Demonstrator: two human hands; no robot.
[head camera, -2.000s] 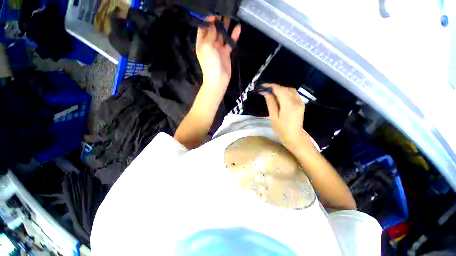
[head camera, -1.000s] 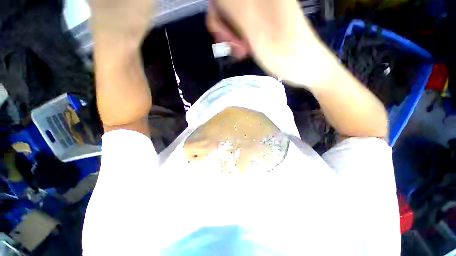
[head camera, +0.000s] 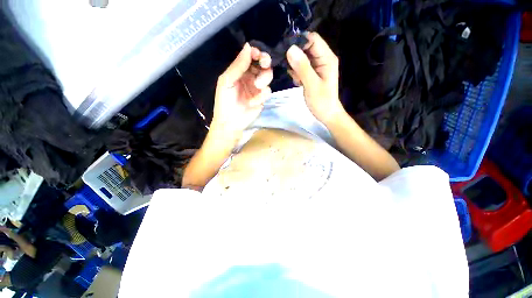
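My left hand (head camera: 242, 87) is raised in front of my chest, fingers curled, with dark cloth pinched between thumb and fingertips. My right hand (head camera: 315, 73) is just right of it, thumb and fingers closed on the same dark cloth (head camera: 277, 53). The cloth spans the small gap between the hands. It is black against a dark background, so its outline and full size cannot be told.
A white machine table (head camera: 134, 52) with ruler markings is at upper left. A blue crate (head camera: 475, 125) with dark garment pieces (head camera: 408, 75) is at right, a red stool (head camera: 496, 204) beside it. A white basket (head camera: 114, 183) and another person's arm (head camera: 20, 241) are at left.
The view has turned towards the right-hand crate. My hands have come down from the top edge and closer together, with dark cloth now between them. The small white piece near my right hand no longer shows.
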